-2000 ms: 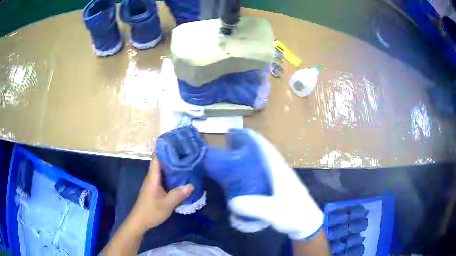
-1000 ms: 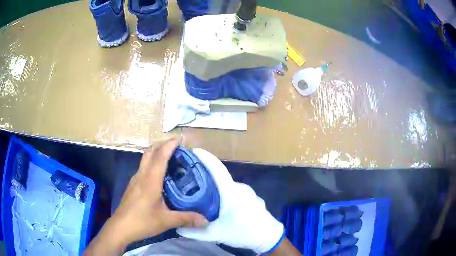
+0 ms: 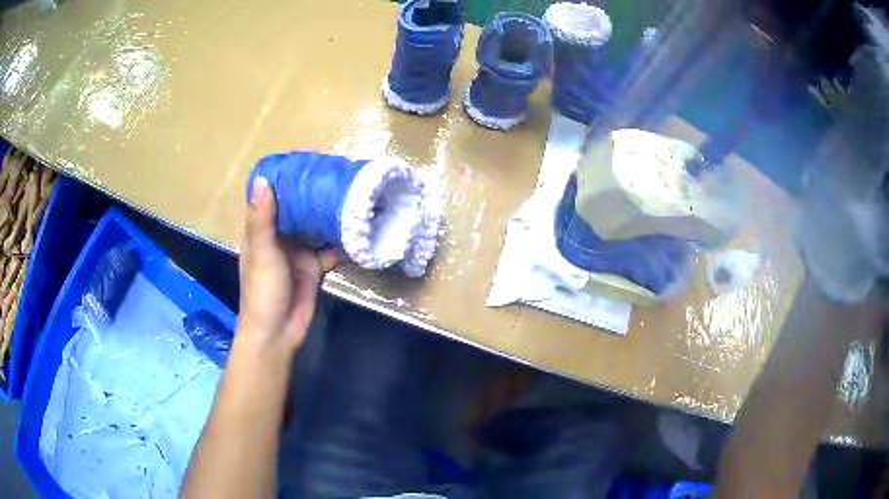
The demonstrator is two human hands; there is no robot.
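My bare left hand (image 3: 276,278) holds a blue boot (image 3: 304,199) above the table's front left part. The boot lies sideways, its fluffy white opening facing right. My gloved right hand (image 3: 846,234) is raised at the far right, blurred; its fingers cannot be made out. A cream press head (image 3: 658,185) sits on top of another blue boot (image 3: 614,251), with a lower pad beneath it. White paper (image 3: 606,314) and a crumpled white cloth (image 3: 531,273) lie by the press.
Two blue boots (image 3: 424,63) (image 3: 509,73) stand open-topped at the back; a third (image 3: 582,78) shows a fluffy white top. A white glue bottle (image 3: 731,271) is right of the press. A blue crate (image 3: 54,365) with liner and blue pieces is lower left. The shiny table (image 3: 244,88) has a curved edge.
The view has turned left. My left hand has moved left with the boot, now tipped sideways with its fluffy end showing. My right hand has let go of it and risen to the right.
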